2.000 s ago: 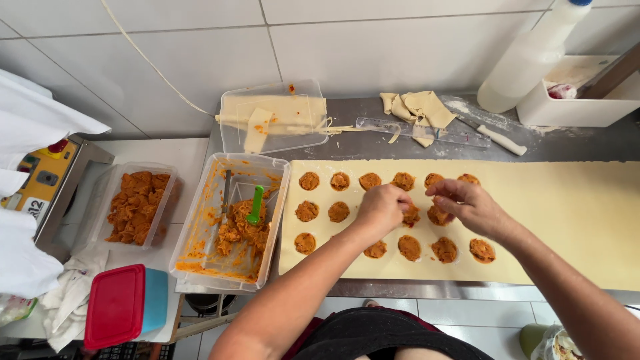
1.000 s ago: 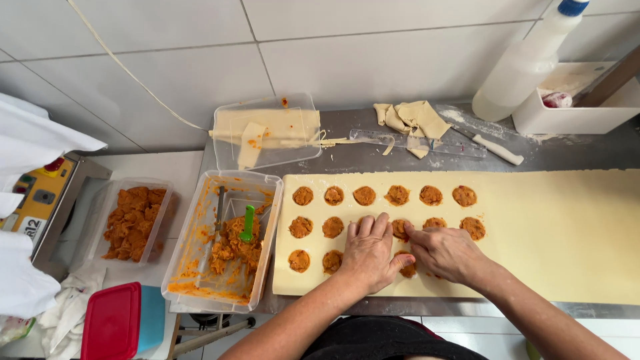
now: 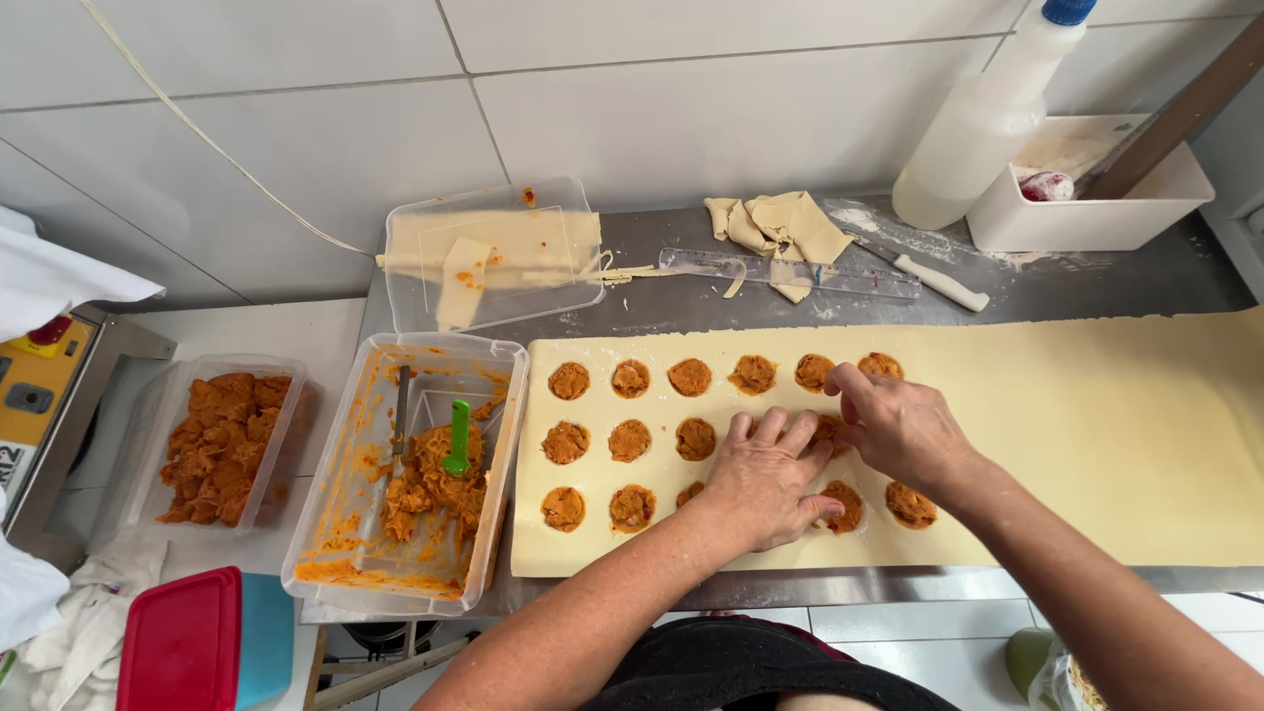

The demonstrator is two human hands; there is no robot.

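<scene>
A long sheet of pale dough (image 3: 1086,434) lies on the metal counter, with three rows of round orange filling mounds (image 3: 688,377) on its left part. My left hand (image 3: 765,481) rests over the middle and lower rows, fingers spread, thumb by a lower mound, hiding some mounds. My right hand (image 3: 894,420) is bent over the upper and middle rows, its fingertips near mounds; whether it holds anything cannot be told. Left of the dough, a clear plastic tub (image 3: 504,360) contains orange filling (image 3: 434,489), a green-handled utensil (image 3: 459,439) and a metal utensil (image 3: 401,405).
Behind the dough lie a plastic lid (image 3: 405,296) with dough strips, a clear ruler (image 3: 869,279), dough scraps (image 3: 795,225) and a white-handled knife (image 3: 943,283). A bottle (image 3: 973,128) and white bin (image 3: 1096,222) stand back right. A second filling tub (image 3: 286,434) and red-lidded container (image 3: 183,637) are left.
My left hand has moved from the middle row to the right along the mounds since one second ago. My right hand has shifted up toward the back row.
</scene>
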